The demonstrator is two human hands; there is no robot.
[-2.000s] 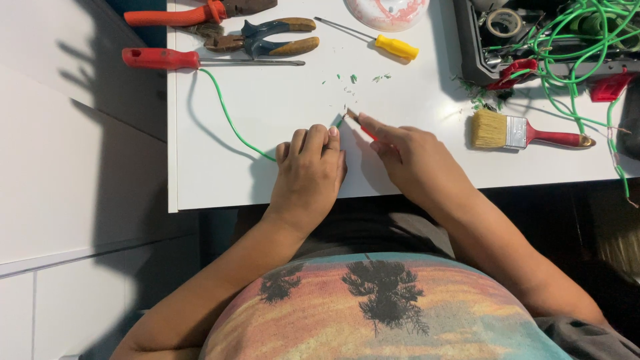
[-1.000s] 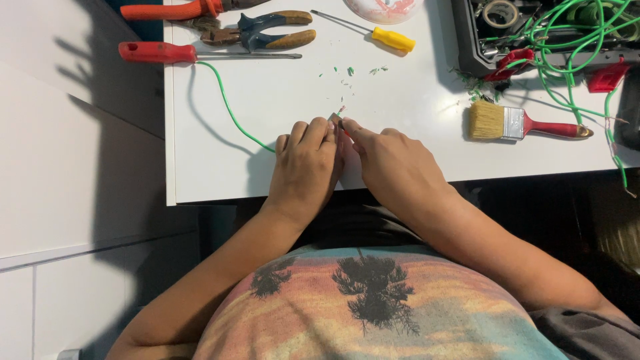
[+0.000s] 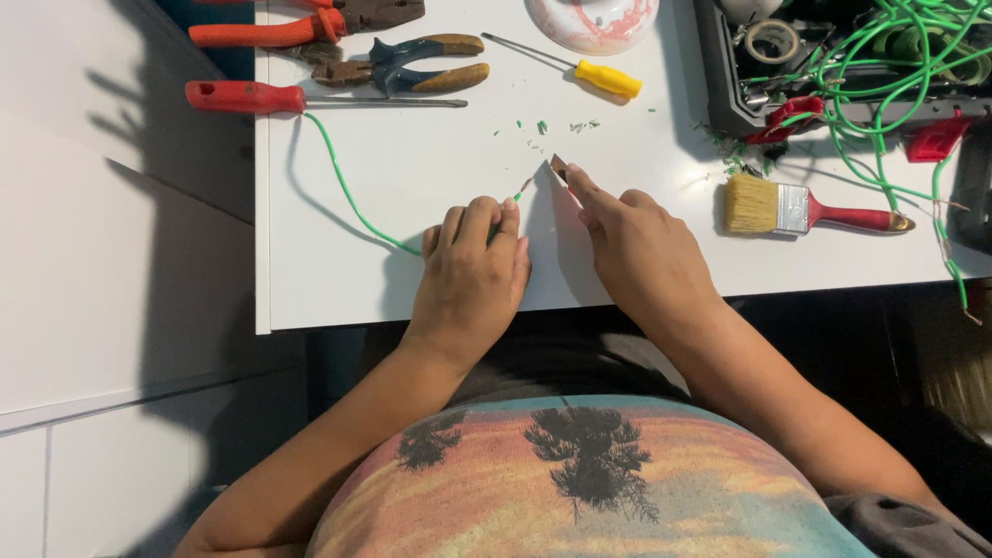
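Note:
My left hand [image 3: 477, 267] presses a green insulated wire [image 3: 341, 180] on the white table. The wire's bared copper end [image 3: 527, 185] sticks out past my fingertips, and its other side runs left toward the red-handled screwdriver. My right hand [image 3: 647, 244] holds a utility knife with a red body, its blade [image 3: 558, 164] pointing up and left, just right of the bare end and apart from it. Most of the knife is hidden under my fingers. Small green insulation scraps [image 3: 542, 127] lie beyond both hands.
Red-handled pliers [image 3: 267, 32], blue-and-brown pliers [image 3: 428, 65] and a red screwdriver [image 3: 246, 98] lie at the left. Farther back are a yellow screwdriver [image 3: 608, 78] and a white round object [image 3: 597, 23]. At the right are a paintbrush [image 3: 792, 209] and a black toolbox [image 3: 722, 81] with tangled green wire [image 3: 880, 101].
The knife blade and my right hand have moved to the right, away from the wire end. My left hand stays on the wire, whose bare copper end now shows.

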